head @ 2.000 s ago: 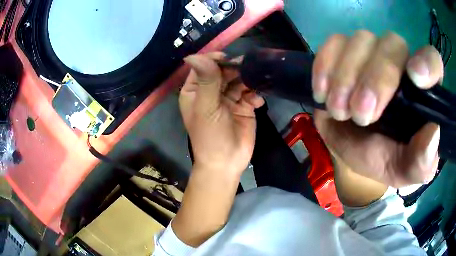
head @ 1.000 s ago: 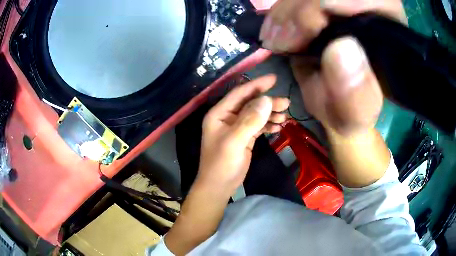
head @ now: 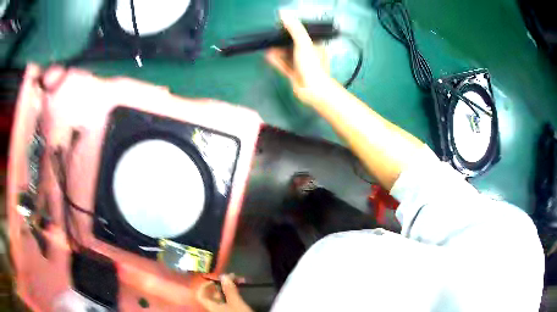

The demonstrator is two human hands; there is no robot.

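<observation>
The square black housing (head: 104, 177) with its pale disc (head: 160, 187) lies on the salmon-red surface (head: 131, 277). A small control board (head: 215, 159) sits in its upper right corner. The yellow-edged power supply board (head: 185, 256) lies at its lower right edge. My right hand (head: 308, 64) is blurred, around the black electric screwdriver (head: 259, 44) over the green bench, its bit pointing left. My left hand (head: 226, 295) is low in view, cut off by the bottom edge, beside the power supply board; its fingers are blurred and their hold is unclear.
Another housing (head: 198, 30) lies on the green bench (head: 244, 85) at the upper left, and one (head: 444, 122) at the right. A looped black cord (head: 415, 55) lies between. The dark screw tray (head: 94, 277) is at lower left. A red stool (head: 383, 204) shows beside my right sleeve.
The view has swung and widened. My right hand has moved away with the screwdriver, from the control board to over the green bench. My left hand has moved down beside the power supply board.
</observation>
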